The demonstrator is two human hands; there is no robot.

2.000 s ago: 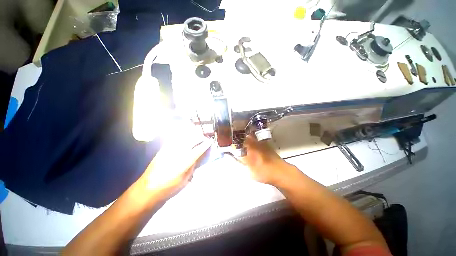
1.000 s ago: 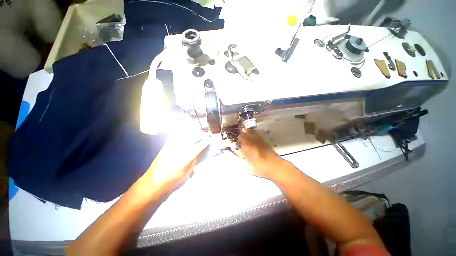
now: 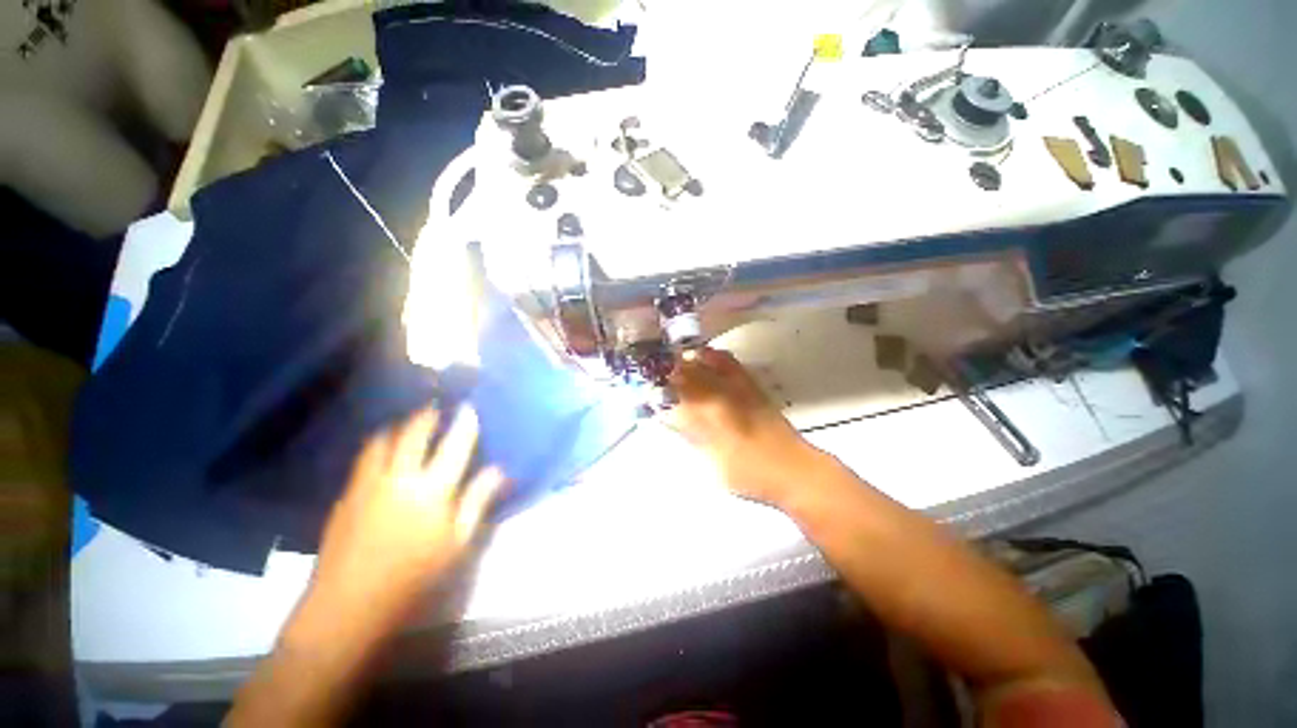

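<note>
The navy cloth panel [image 3: 285, 341] lies left of the machine head and runs to the needle area, bright blue under the lamp [image 3: 444, 292]. My left hand [image 3: 406, 498] rests on the panel's front part, below the lamp, fingers spread. My right hand [image 3: 723, 413] is at the presser foot and needle area [image 3: 647, 373], fingertips by the metal parts at the cloth's edge. Glare and the machine head hide the needle and what the right fingertips touch. The white sewing machine [image 3: 811, 199] stands across the table.
A cream tray [image 3: 214, 107] with a plastic bag [image 3: 320, 111] is at the back left, beside a pale dress form [image 3: 107, 128]. Metal snips [image 3: 1000, 424] and dark clutter [image 3: 1173, 356] lie at right. The table's ruler-marked edge [image 3: 612, 619] runs along the front.
My left hand has moved left and back from the needle area and its fingers have spread on the cloth. Bright blue cloth now shows beside the needle. My right hand stays near the needle.
</note>
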